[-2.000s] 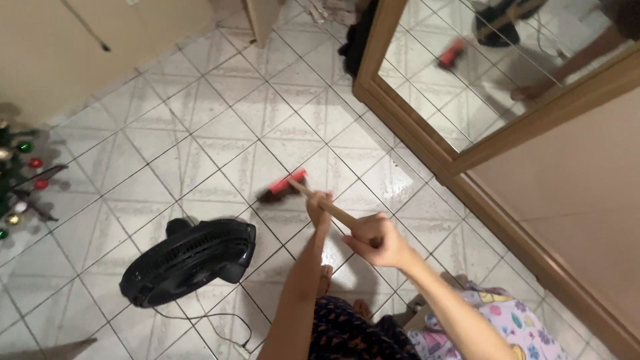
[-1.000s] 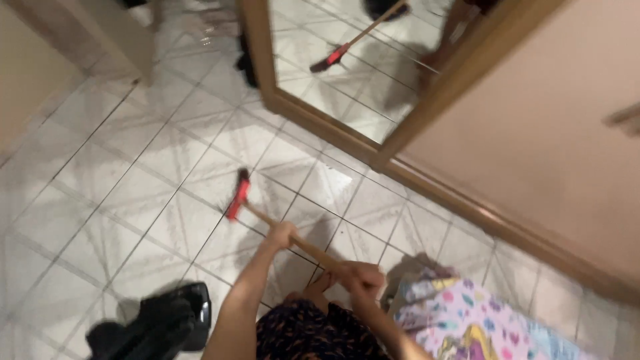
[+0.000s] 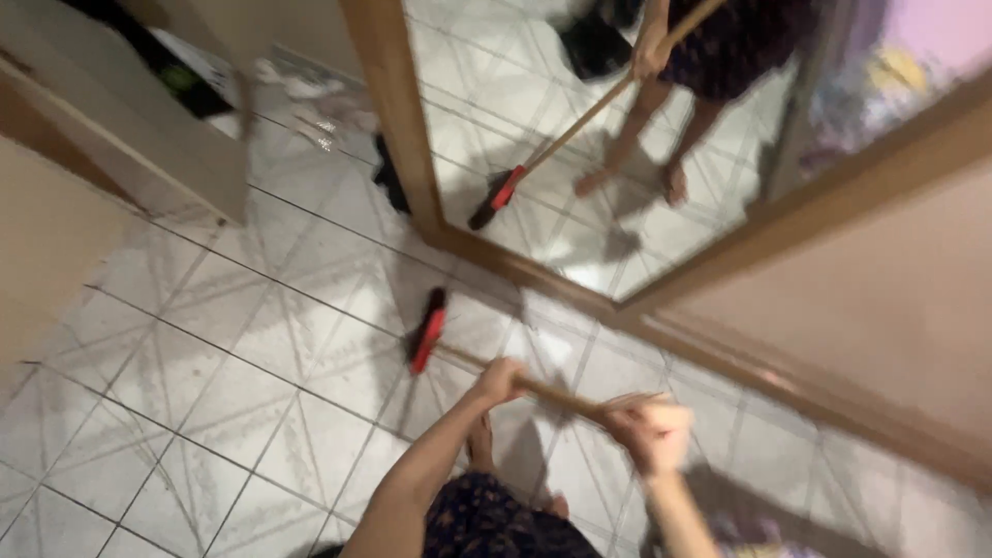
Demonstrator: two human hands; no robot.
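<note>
A broom with a red head and dark bristles is on or just above the white tiled floor, left of the mirror's lower corner. Its wooden handle runs down to the right toward my body. My left hand is closed around the lower part of the handle, nearer the broom head. My right hand, slightly blurred, grips the handle near its upper end. The mirror reflects the broom, one hand and a person's legs.
A wood-framed sliding door with a floor track borders the right side. An open door stands at upper left. Beside the mirror frame lies a dark object, with light crumpled items behind it. Patterned fabric shows at the bottom right.
The view has swung toward the mirror and the door at upper left. The black fan and the decorated tree seen two seconds ago are out of direct view. Both hands keep hold of the broom.
</note>
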